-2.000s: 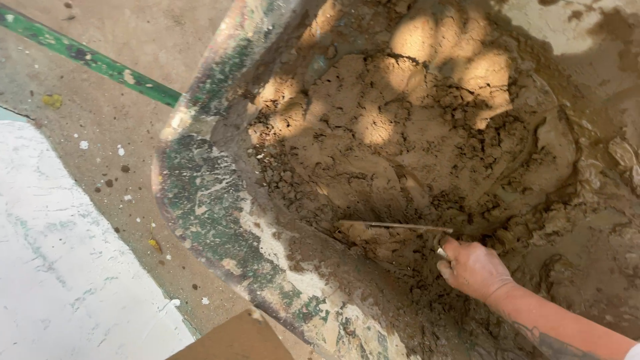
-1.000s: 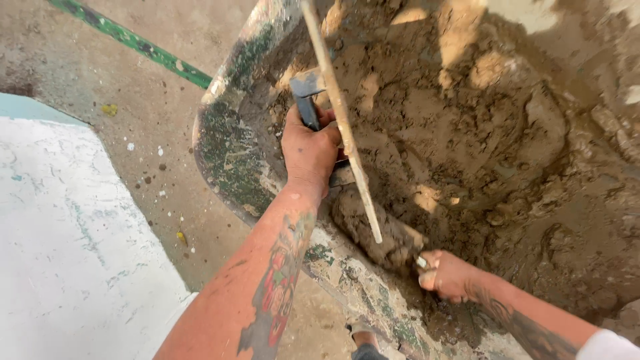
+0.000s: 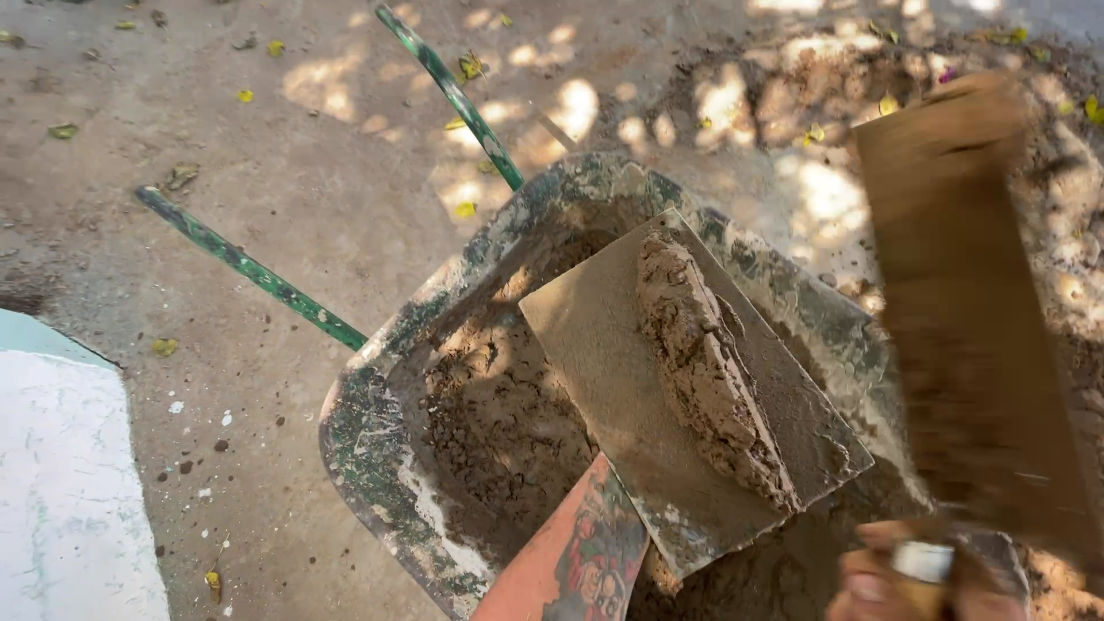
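Observation:
A plasterer's hawk (image 3: 595,354), a flat square plate, is over the wheelbarrow tray, bearing a long ridge of wet brown mortar (image 3: 703,371). My left forearm runs under its lower left edge; the hand itself is hidden beneath the plate, at the handle. At the lower right, my right hand (image 3: 914,578) grips a rectangular plastering trowel (image 3: 975,328), its broad blade mud-coated and blurred, raised upright in view to the right of the hawk. More mortar (image 3: 509,423) lies in the tray below.
The wheelbarrow's tray has a worn green rim (image 3: 366,440). Its two green handles (image 3: 267,280) stick out to the upper left over concrete ground (image 3: 250,414) with scattered leaves. A white-surfaced board or slab (image 3: 69,483) is at the lower left edge.
The hawk, seen edge-on one second ago with my left hand at its handle, now shows its face with mortar on it. The trowel has risen out of the tray's mortar. The view has shifted widely.

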